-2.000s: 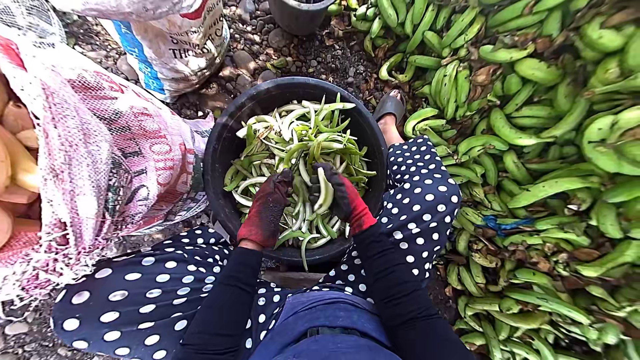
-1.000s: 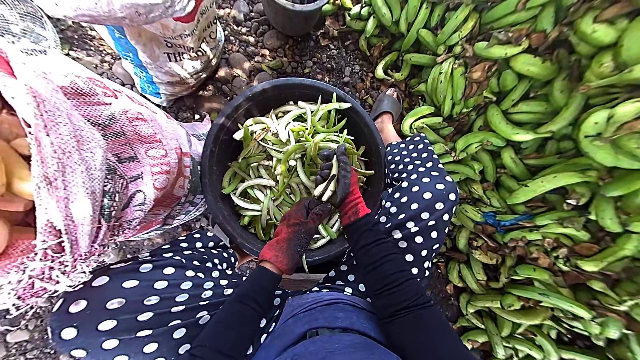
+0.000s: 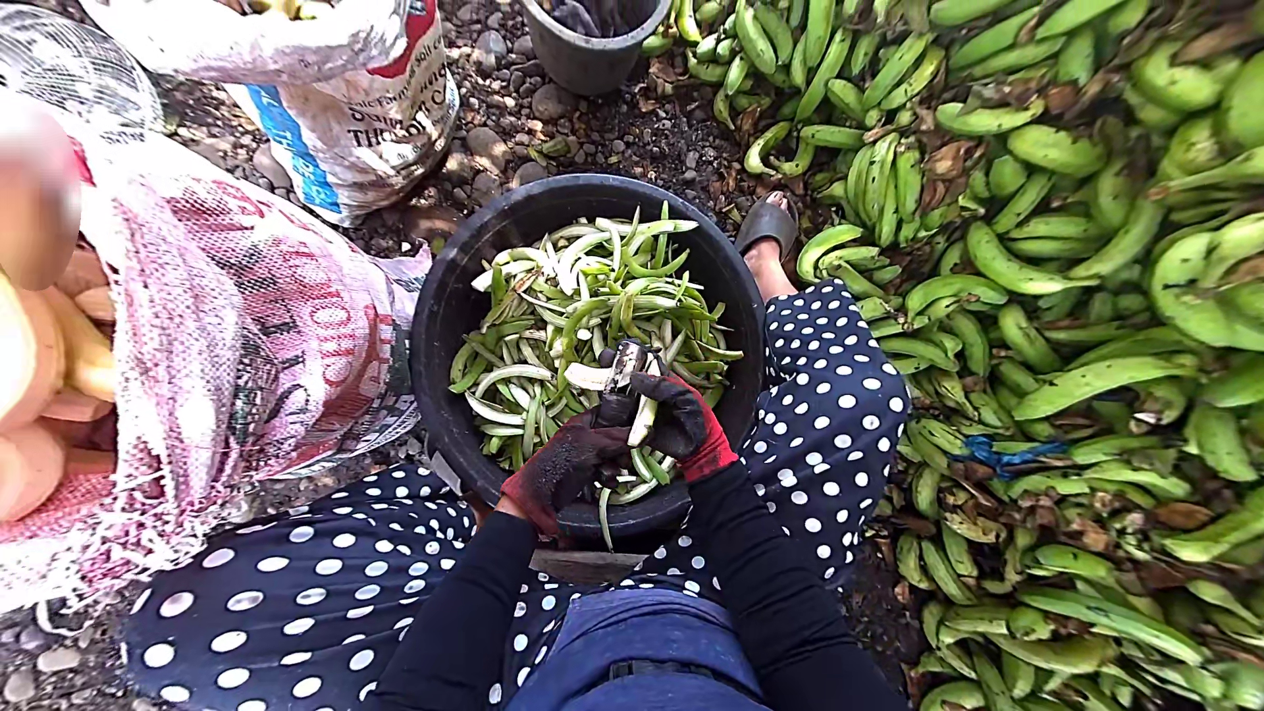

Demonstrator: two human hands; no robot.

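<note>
A round black plastic tub point(image 3: 434, 326) between my knees holds a heap of green and whitish banana peels point(image 3: 592, 286). Over its near part, my left hand point(image 3: 573, 459), in a dark glove with a red cuff, is closed around the dark handle of a small tool point(image 3: 625, 367), whose exact kind I cannot tell. My right hand point(image 3: 681, 425), gloved alike, is just beside it and pinches a pale strip point(image 3: 644, 413), either peel or banana. Another pale piece point(image 3: 588, 376) shows at the left of the tool's head. The fingers partly hide both items.
Green bananas point(image 3: 1047, 395) are piled along the right, with a blue strip point(image 3: 1012, 452) among them. A pink-white woven sack point(image 3: 257, 316) with pale pieces stands left. Another sack point(image 3: 365, 118) and a grey bucket point(image 3: 592, 59) are at the top. My sandalled foot point(image 3: 768, 227) is beside the tub.
My hands were apart over the peels two seconds ago; now they are close together near the tub's near side. The tool's head and the pale strip now show between them.
</note>
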